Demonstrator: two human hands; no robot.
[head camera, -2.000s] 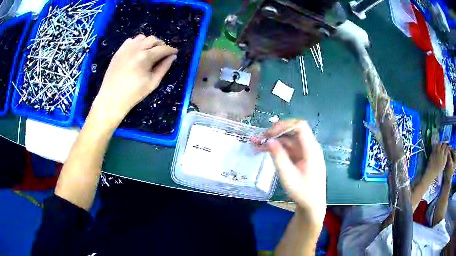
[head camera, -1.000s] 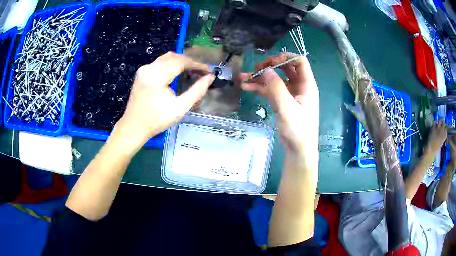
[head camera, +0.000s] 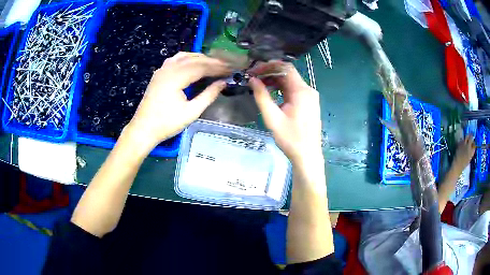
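Observation:
My left hand (head camera: 180, 94) has its thumb and fingertips at the left side of the small silvery fixture block (head camera: 236, 80) under the dark press head (head camera: 293, 27). Whether a ring is between its fingertips cannot be told. My right hand (head camera: 287, 102) is at the block's right side and holds a thin silvery pin (head camera: 274, 74) lying across its fingers. The block's dark hole shows between both hands. The brownish-grey base plate (head camera: 231, 110) shows below them. The clear plastic box (head camera: 233, 164) with pins on a white liner lies nearest my body.
A blue tray of pins (head camera: 48, 70) and a wider blue tray of dark rings (head camera: 134, 64) lie left. The wrapped lever (head camera: 411, 134) slants down right, across a smaller blue tray (head camera: 395, 145). Loose pins (head camera: 325, 53) lie right of the press. Another person's arm (head camera: 456, 164) is far right.
My left hand moved from the ring tray to the block. My right hand moved up from above the clear box, then left to the block, with its pin.

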